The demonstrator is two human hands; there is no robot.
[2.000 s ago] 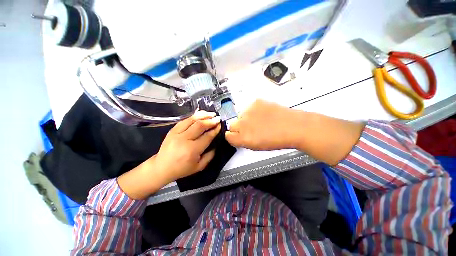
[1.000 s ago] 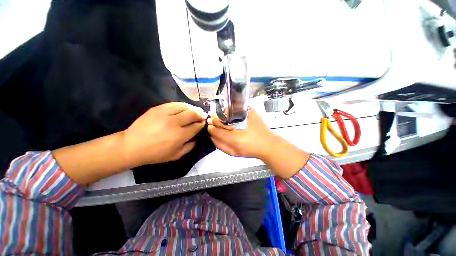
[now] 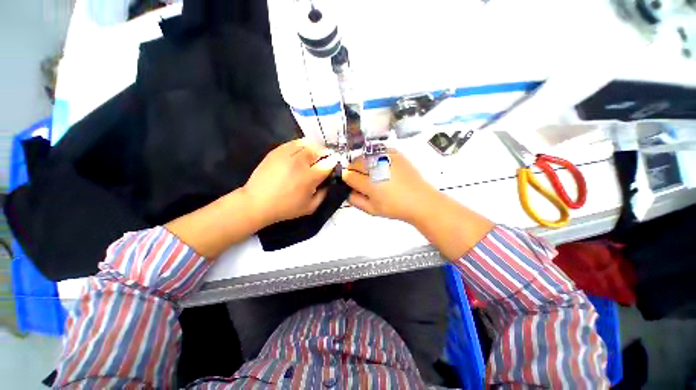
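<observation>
The black garment piece [image 3: 198, 114] spreads over the left of the white table, and its narrow end lies under my hands. My left hand [image 3: 286, 183] pinches the fabric edge just in front of the needle area. My right hand [image 3: 393, 187] pinches the same edge from the right, its fingertips close to the left ones. The sewing machine [image 3: 473, 53] stands behind my hands, its presser foot area [image 3: 347, 148] just beyond the fingertips. A small grey-silver block [image 3: 379, 167] sits over my right fingers. The exact needle contact is hidden.
Scissors [image 3: 551, 189] with red and yellow handles lie right of the machine. A small dark metal part [image 3: 444, 142] lies behind my right hand. The ruler-marked table edge [image 3: 328, 273] runs in front. Blue crates [image 3: 464, 327] and red cloth [image 3: 599, 266] are below. Dark cloth hangs at the right.
The camera view has shifted and turned, showing more garment and crate at left. Both hands stay pinching the fabric by the needle. The shiny guard no longer covers the fingertips.
</observation>
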